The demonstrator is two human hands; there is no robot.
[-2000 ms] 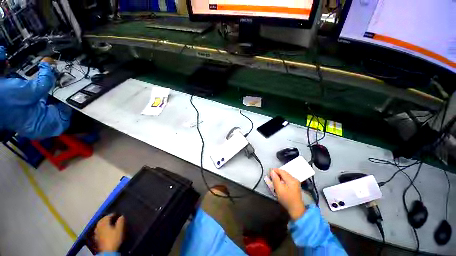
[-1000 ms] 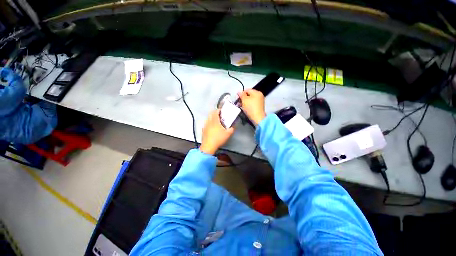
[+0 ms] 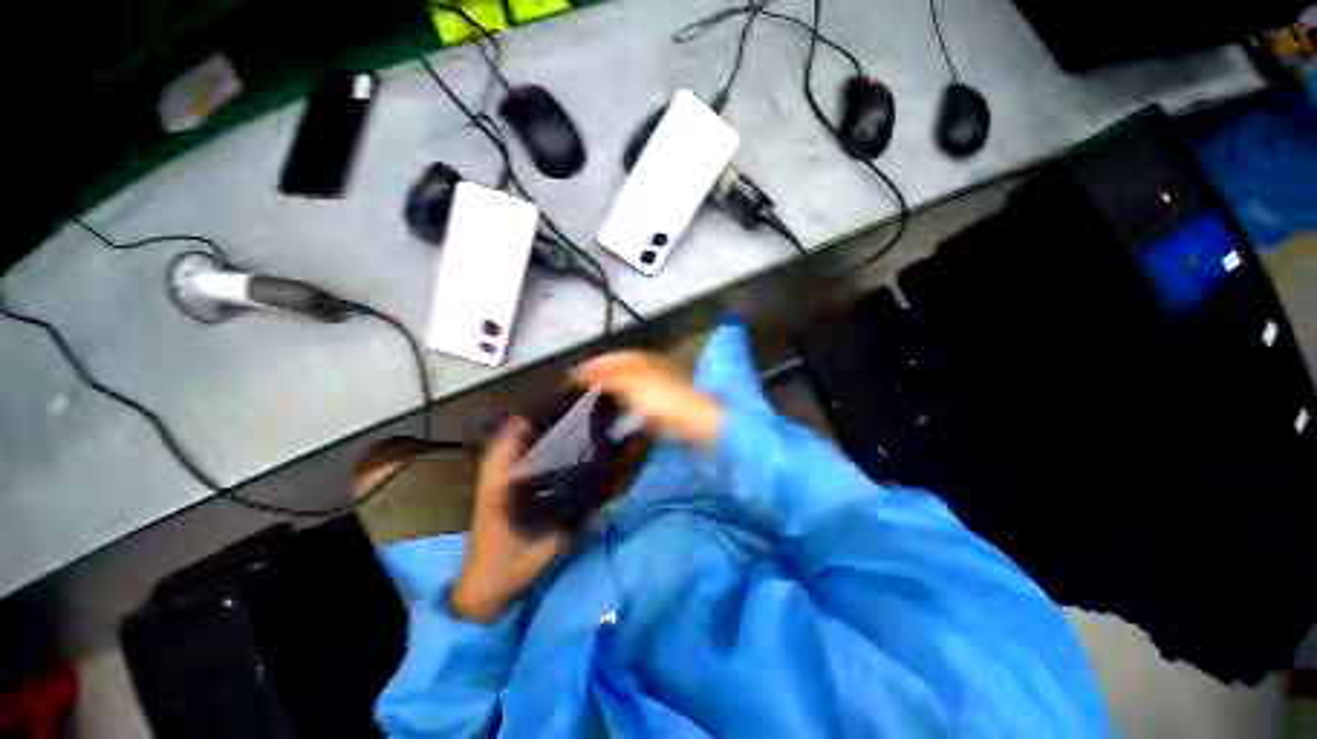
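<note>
My left hand [image 3: 498, 541] holds a smartphone [image 3: 563, 484], dark with a pale area along its upper edge, low in front of my body beside the bench edge. My right hand [image 3: 662, 397] is at the top end of this phone, fingers bent; blur hides whether it grips it. Two white-backed smartphones lie on the bench, one [image 3: 485, 274] in the middle and one [image 3: 672, 181] to its right, each partly over dark devices. A light barcode scanner [image 3: 260, 292] with a dark cable lies on the left.
The pale bench [image 3: 174, 412] carries a black phone [image 3: 327, 137], a computer mouse [image 3: 543, 130], more corded black mice and looping cables. Yellow-green notes [image 3: 470, 18] are at the back. Black tray stacks stand at lower left [image 3: 275, 635] and along the right [image 3: 1040, 375].
The view has turned right. The phone my hands held over the bench by the light scanner is now lower, near my body. My right hand has moved from the scanner area to the held phone.
</note>
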